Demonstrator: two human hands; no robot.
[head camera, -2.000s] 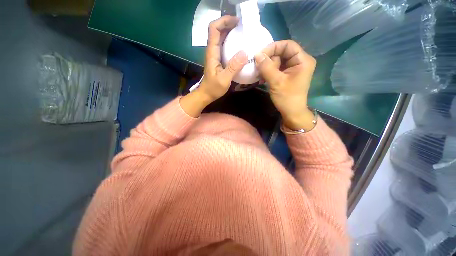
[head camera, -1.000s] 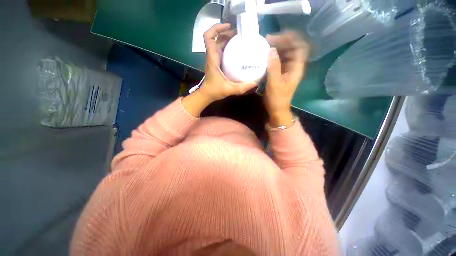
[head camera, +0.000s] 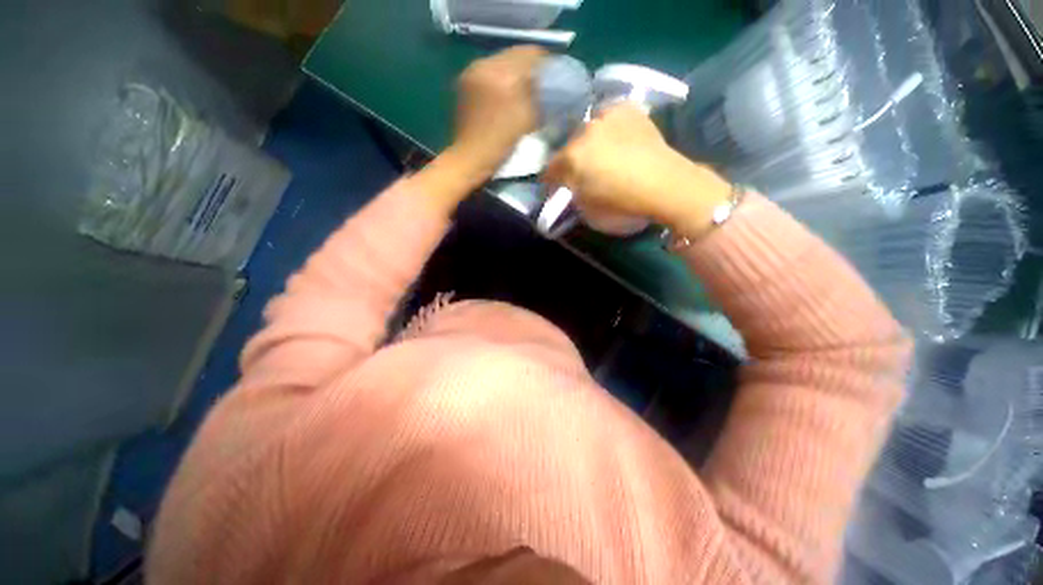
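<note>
A white security camera is between my hands over the near edge of the green bench. Its white base end (head camera: 641, 82) shows above my right hand, and a white antenna (head camera: 556, 210) sticks out below it. My right hand (head camera: 623, 166) is closed around the camera's middle. My left hand (head camera: 501, 103) is curled at a greyish round part (head camera: 563, 89), blurred; whether this is the camera head is unclear. My fingertips are mostly hidden.
Air-column bags (head camera: 801, 97) lie on the right of the green bench (head camera: 377, 57), with more at the lower right. White pieces (head camera: 509, 21) lie at the bench's far side. A plastic-wrapped bundle (head camera: 189, 189) is at the left. A brown box (head camera: 269, 14) is at the upper left.
The camera has been turned, so the ball's printed face no longer shows. My right hand has moved onto its body. My left hand now shows its back. The view has rotated.
</note>
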